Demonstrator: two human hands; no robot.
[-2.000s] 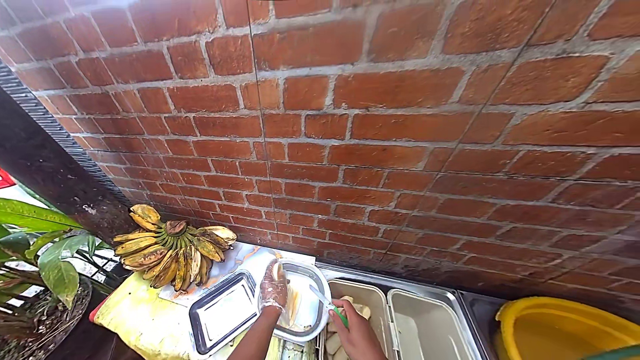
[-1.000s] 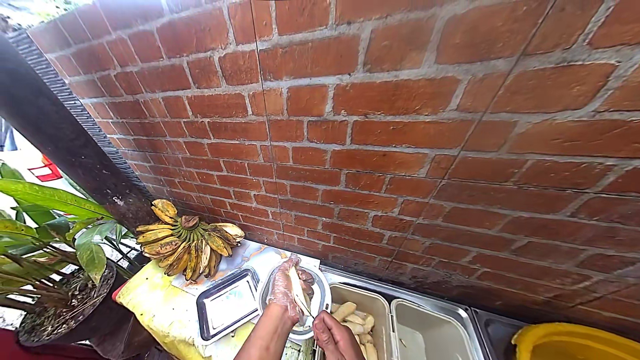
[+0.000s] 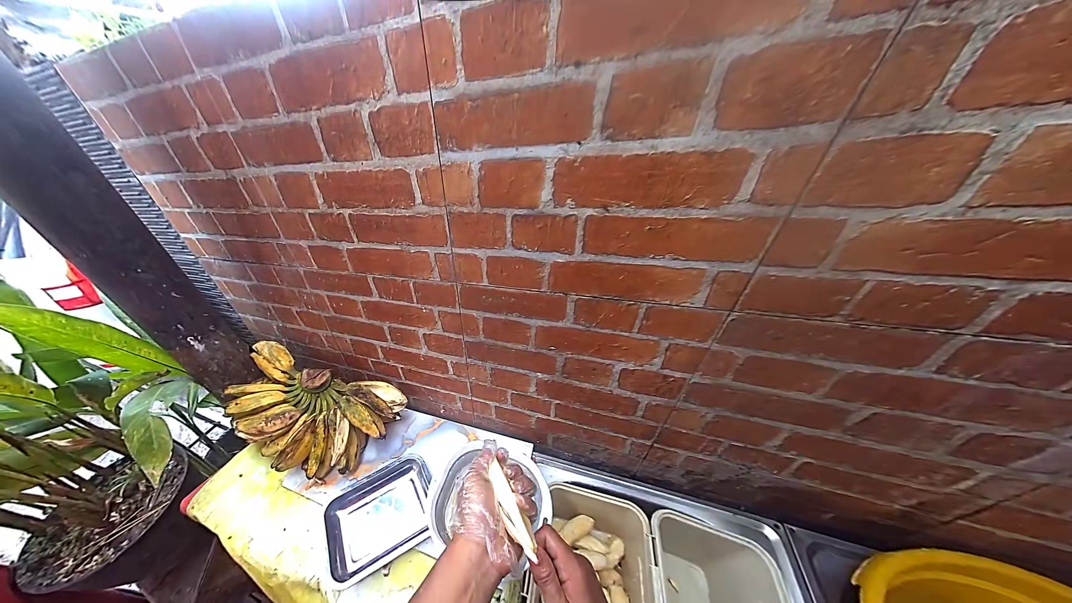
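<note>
My left hand, in a clear plastic glove, holds a pale peeled banana lengthwise over a round white bowl. My bare right hand is at the banana's lower end, its fingers pinched together; whether it grips the tip or something small cannot be told. Right of the hands, several peeled bananas lie in a beige rectangular bin. A large bunch of yellow-brown bananas rests at the left on the table.
A dark-rimmed rectangular tray lies on the yellow-covered table. Another beige bin and a yellow tub stand at the right. A brick wall rises behind; a potted plant and dark post are at the left.
Two seconds ago my right hand held a green-handled tool over the bowl; that tool is not visible now. My left hand now holds the banana upward in its palm. The view has shifted somewhat.
</note>
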